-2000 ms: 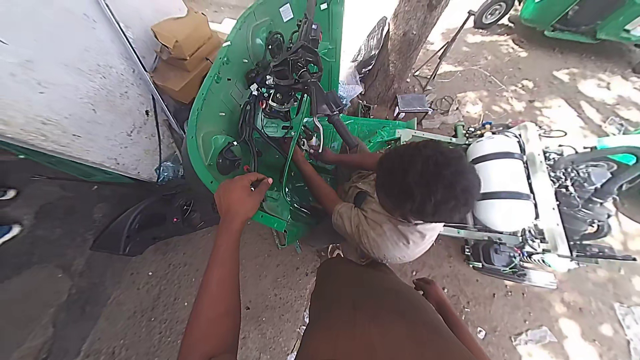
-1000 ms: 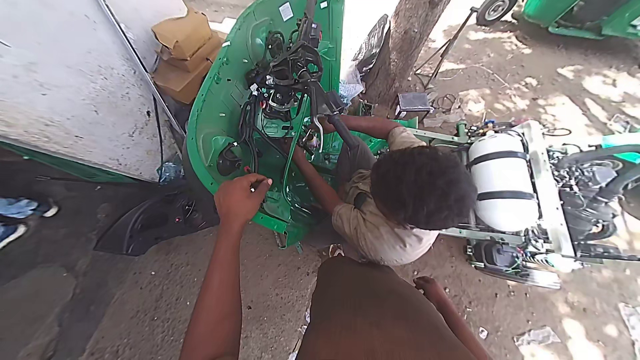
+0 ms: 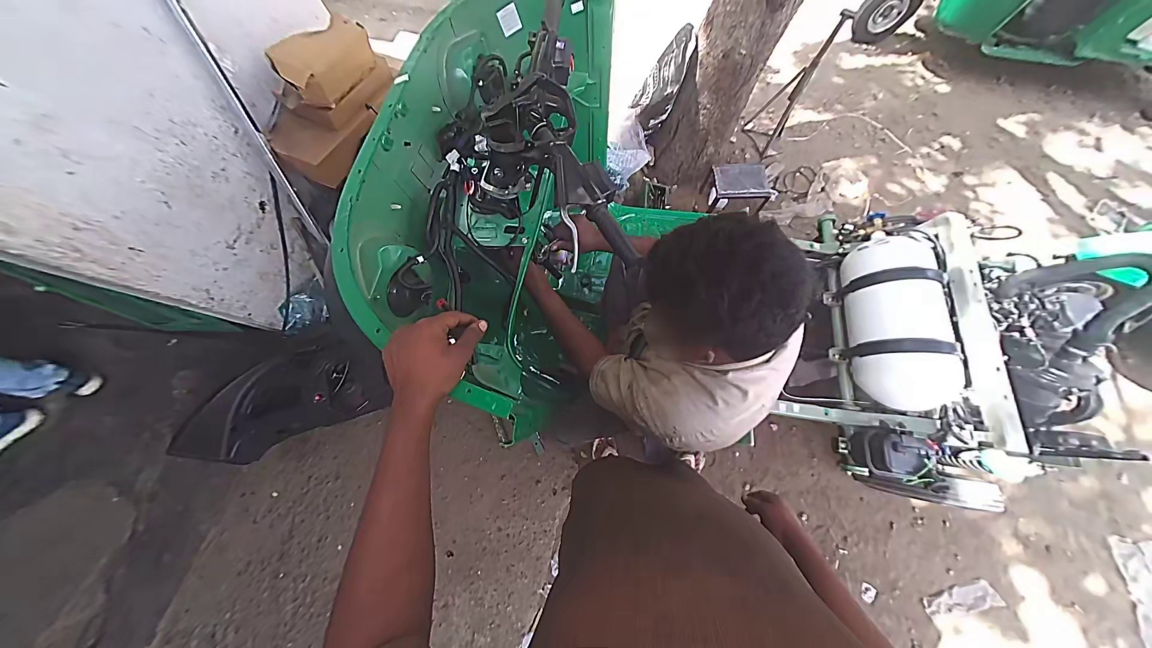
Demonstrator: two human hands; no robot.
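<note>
My left hand (image 3: 432,355) is raised at the lower edge of a green vehicle front body (image 3: 364,225), thumb and forefinger bent toward each other. A small light and dark spot shows between them, too small to name. Low beside my clothing, my right hand (image 3: 765,506) hangs with curled fingers; nothing visible is in it. Black handlebars with a lever (image 3: 567,184) and black wiring harnesses (image 3: 443,225) are mounted in the front body. A co-worker (image 3: 702,387) crouches in front of me, both arms inside the body; one hand is near the lever and the other is partly hidden.
A white cylindrical tank (image 3: 903,324) with black straps lies on the frame at the right. Cardboard boxes (image 3: 328,135) stand behind the green body, near a tree trunk (image 3: 733,81). A black panel (image 3: 270,405) lies at lower left. A passer-by's shoes (image 3: 22,425) show at far left.
The co-worker's head has moved left, closer to the green body. At the far left, the other person's legs and shoes have come further into view. My hands have stayed nearly in place.
</note>
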